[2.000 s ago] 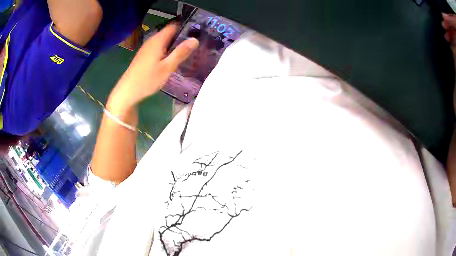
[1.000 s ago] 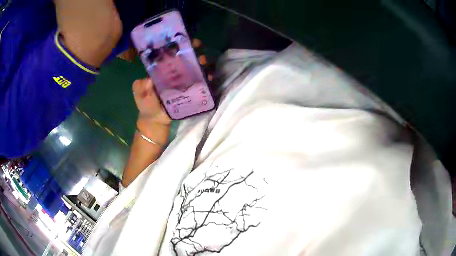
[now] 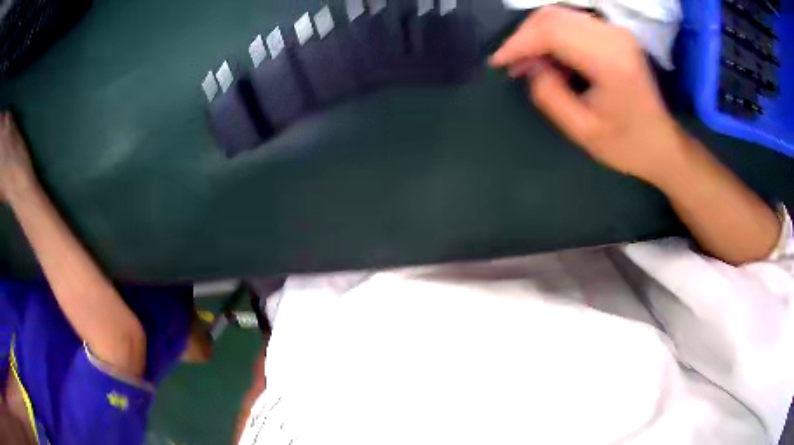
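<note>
A curved row of several black power adapters point(image 3: 279, 87) lies on the dark green bench top point(image 3: 392, 191), with paired silver pins pointing to the top of the view. The row is slightly blurred and its upper part is cut off by the top edge. My right hand point(image 3: 592, 87) is bare and held over the bench beside the right end of the row. Its fingers are bent and apart, and I see nothing held in it. My left hand is not in view; only a narrow strip of skin shows beside my white shirt at the lower left.
A blue tray point(image 3: 709, 69) with rows of small dark parts stands at the upper right. A white glove or cloth point(image 3: 644, 26) lies beside it. A person in a blue shirt point(image 3: 78, 400) is at the left, one forearm on the bench. A dark object is at the upper left corner.
The view has swung from my lap to the bench. The smartphone and the hand holding it have left the view. The adapter row, the blue tray and my right hand now show.
</note>
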